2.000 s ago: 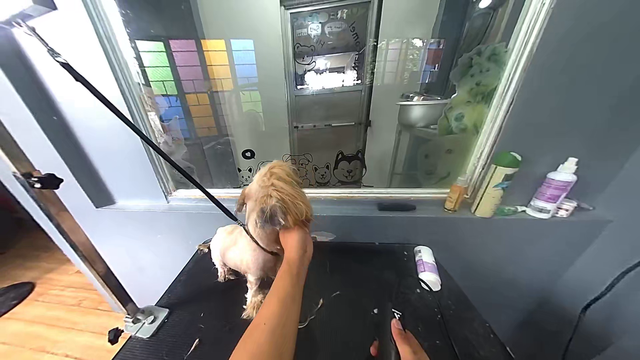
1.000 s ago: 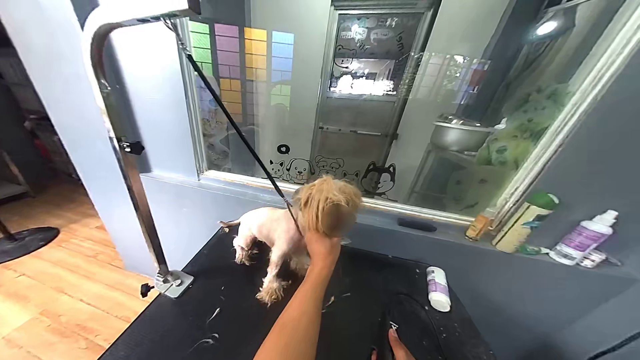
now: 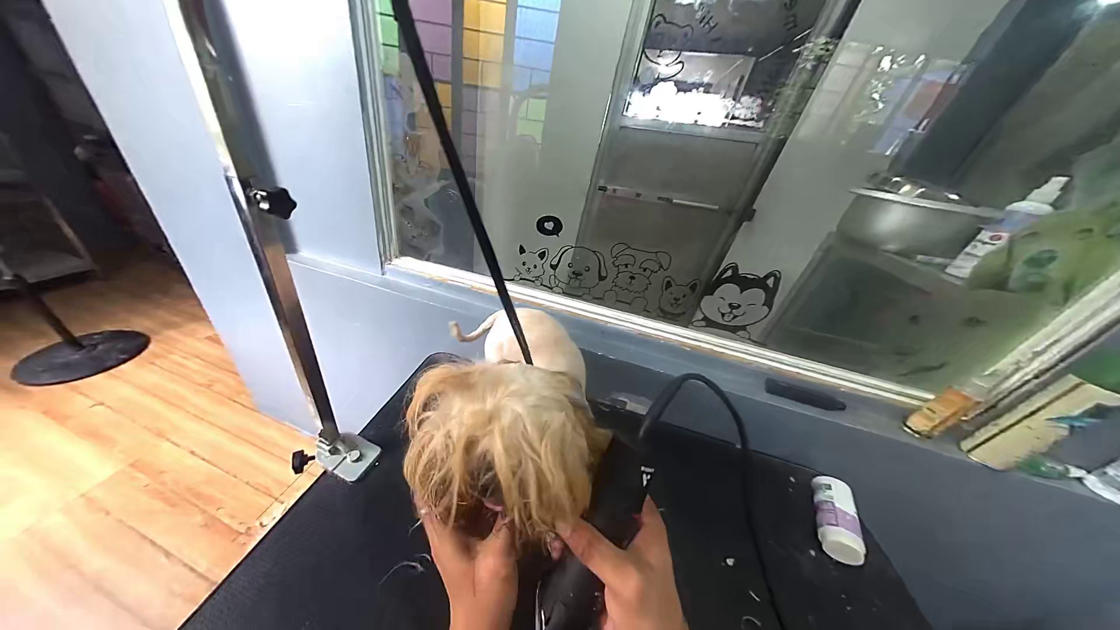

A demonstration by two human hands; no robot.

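A small dog (image 3: 503, 437) stands on the black grooming table, its shaggy tan head toward me and its clipped pale body behind. A black lead (image 3: 464, 188) runs up from its neck. My left hand (image 3: 472, 560) holds the dog under the muzzle, fingers partly hidden by hair. My right hand (image 3: 626, 560) grips a black corded hair clipper (image 3: 608, 503) beside the dog's face, its thumb near the chin hair. The clipper's cord (image 3: 744, 446) loops up and back over the table. The clipper's blade is not clearly visible.
A metal grooming arm (image 3: 284, 306) is clamped at the table's left edge. A white bottle (image 3: 838, 520) lies at the right on the black table (image 3: 350, 542). Behind, a window ledge (image 3: 700, 363) carries a dark object (image 3: 805, 394) and bottles. A round black stand base (image 3: 80, 357) is on the floor.
The dog has turned to face me. My right hand has brought the clipper up from the table's near side to the dog's face. The view has moved closer.
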